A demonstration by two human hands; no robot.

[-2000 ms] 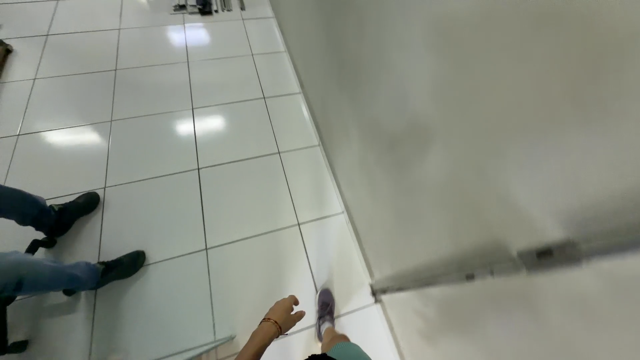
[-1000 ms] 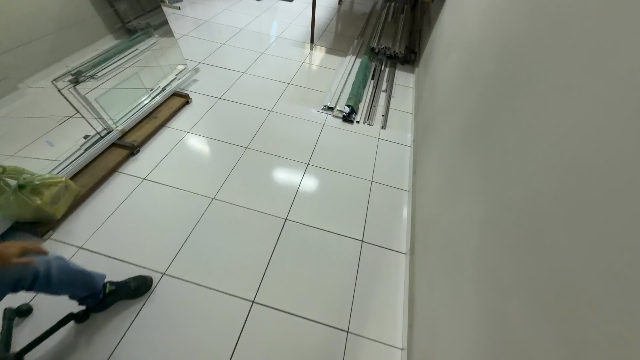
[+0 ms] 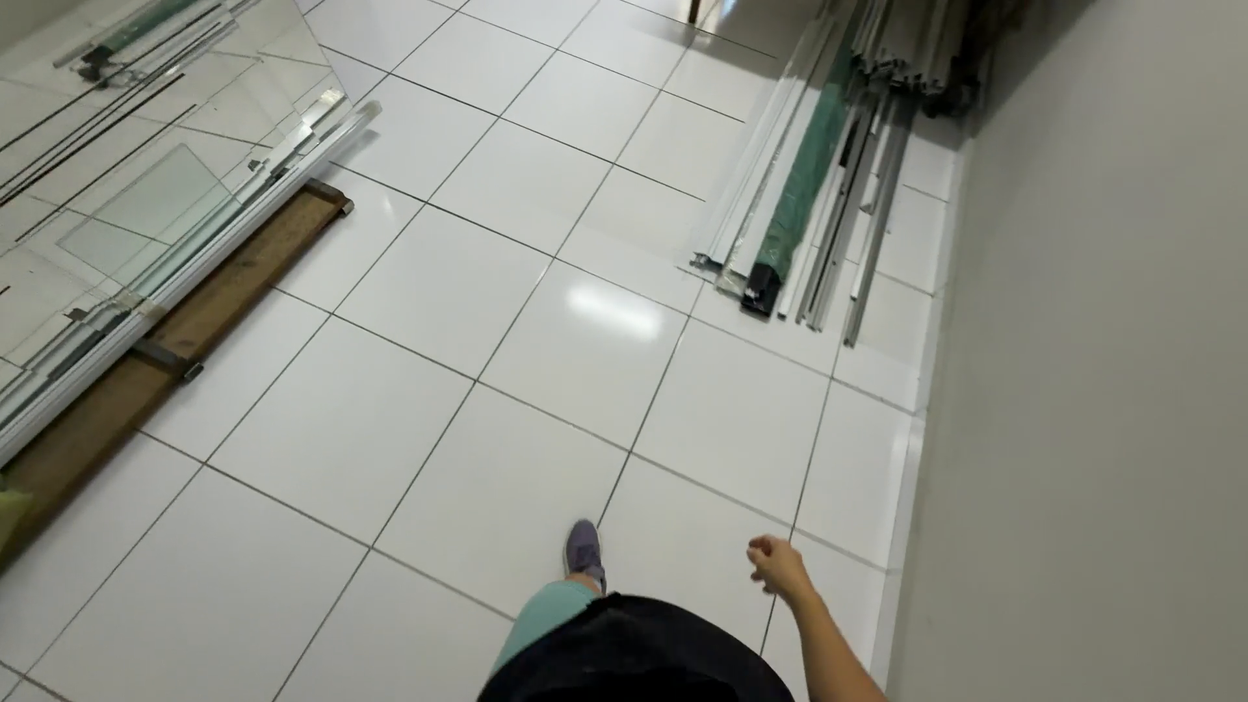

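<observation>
My right hand [image 3: 777, 567] hangs at the lower right over the white tiled floor [image 3: 409, 390], its fingers loosely curled; nothing can be seen in it, and its palm side is partly hidden. Out of view is my left hand. Left of the right hand, a purple shoe [image 3: 583, 548] of mine stands on the tiles, below a green trouser leg [image 3: 546, 612] and a black garment [image 3: 639, 648].
Glass panes [image 3: 185, 195] stand on a wooden beam [image 3: 229, 283] at the left. Long metal profiles [image 3: 858, 224] and a green-wrapped bundle [image 3: 804, 185] lie on the floor ahead, near the wall [image 3: 1092, 390] on the right.
The view has moved forward along the floor, nearer to the profiles and the glass. The seated person's leg has left the view. My right hand, unseen a second ago, is now in view.
</observation>
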